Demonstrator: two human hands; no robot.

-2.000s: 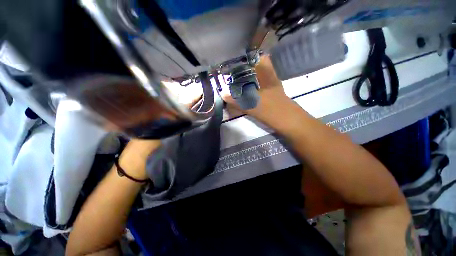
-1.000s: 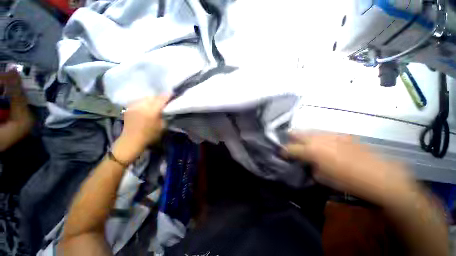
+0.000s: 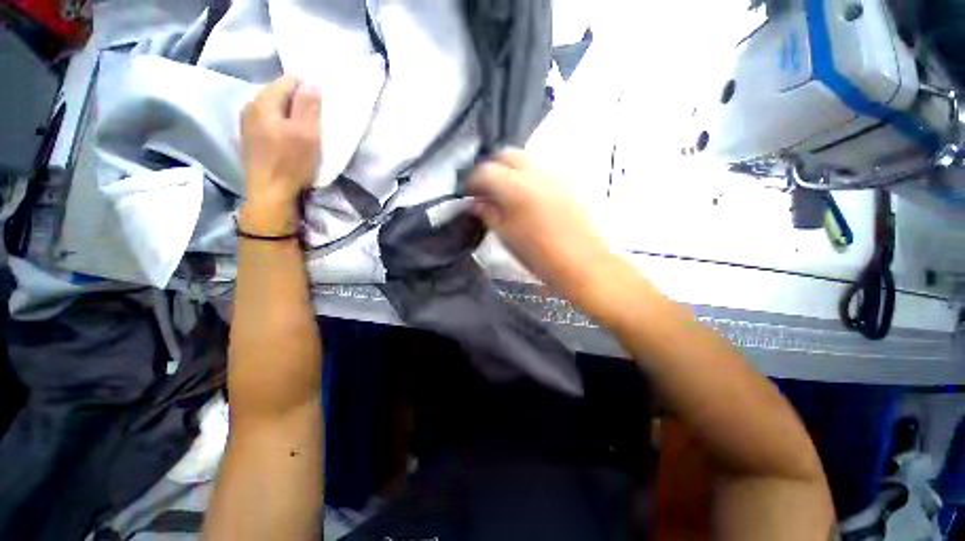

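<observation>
A light grey garment body (image 3: 423,85) lies bunched on the white machine table (image 3: 677,227), left of the sewing machine head (image 3: 804,85). Dark grey panels (image 3: 450,285) are joined to it and hang over the table's front edge. My left hand (image 3: 280,137) has its fingers curled on the light grey cloth. My right hand (image 3: 513,196) pinches the dark grey cloth near its upper fold; the fingertips are slightly blurred. A black curved edge (image 3: 354,235) runs between the hands.
Black shears (image 3: 873,285) lie at the right of the table, beside a yellow-green snips (image 3: 838,224). The ruled grey front edge (image 3: 762,333) crosses below my right forearm. Dark grey garment pieces (image 3: 85,370) are heaped at the lower left.
Since the last frame my left hand has moved up over the cloth and my right hand up and left. The dark grey cloth moved left. Earlier both hands were under the machine head.
</observation>
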